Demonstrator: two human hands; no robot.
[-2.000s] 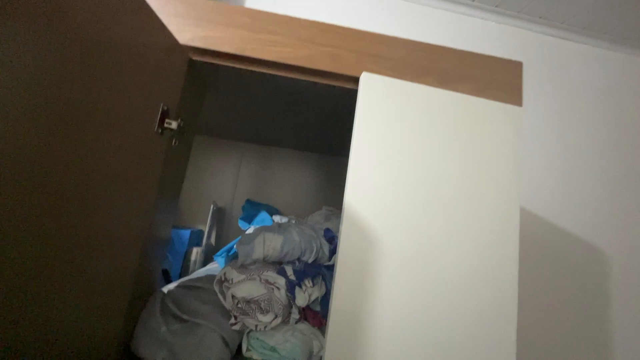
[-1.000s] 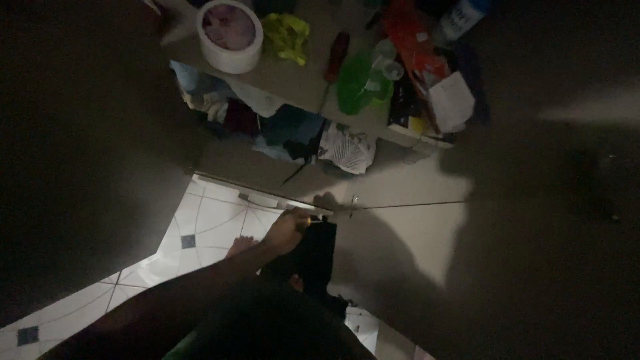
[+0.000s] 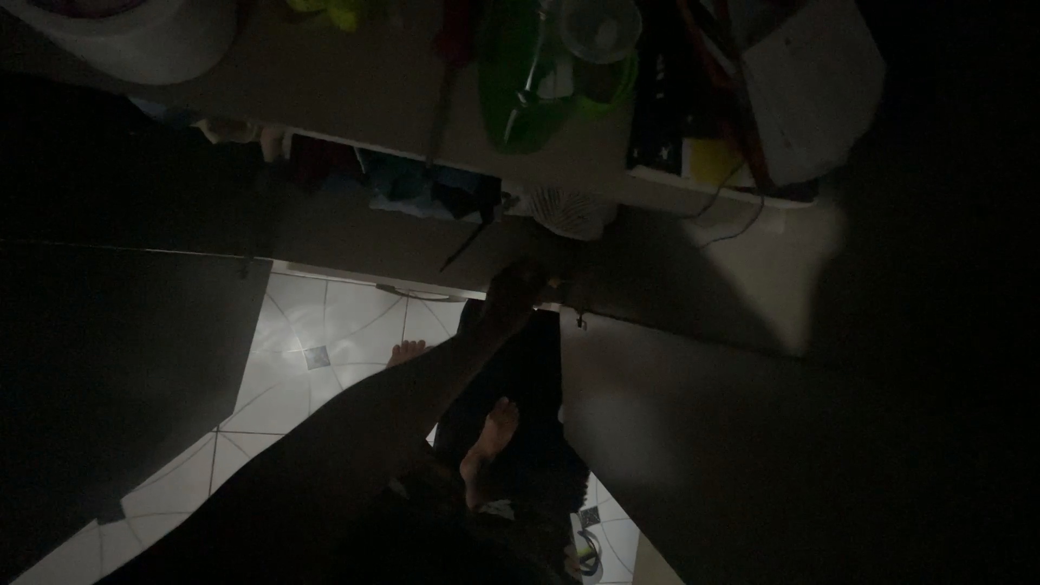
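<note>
The view is very dark. My left hand (image 3: 520, 284), at the end of an arm from the lower left, reaches the front edge of a cabinet shelf. A small yellowish thing (image 3: 555, 282) shows by its fingertips; whether the fingers grip it is too dark to tell. Just to the right, a metal hinge (image 3: 581, 319) sits at the edge of the right cabinet door (image 3: 691, 406). Bunched striped cloth (image 3: 569, 211) lies behind the hand. My right hand is not in view.
The upper shelf (image 3: 349, 97) holds a white round container (image 3: 154, 41), a red-handled tool (image 3: 455, 36), a green plastic bottle (image 3: 516, 89) and a clear cup (image 3: 601, 28). Folded clothes (image 3: 406, 183) lie underneath. The left door (image 3: 122, 357) stands open above floor tiles (image 3: 276, 325); bare feet (image 3: 496, 426) show below.
The view has swung down from the high cabinet compartment to the lower shelves and floor. My left hand has come into view at the shelf edge, and the scene has darkened.
</note>
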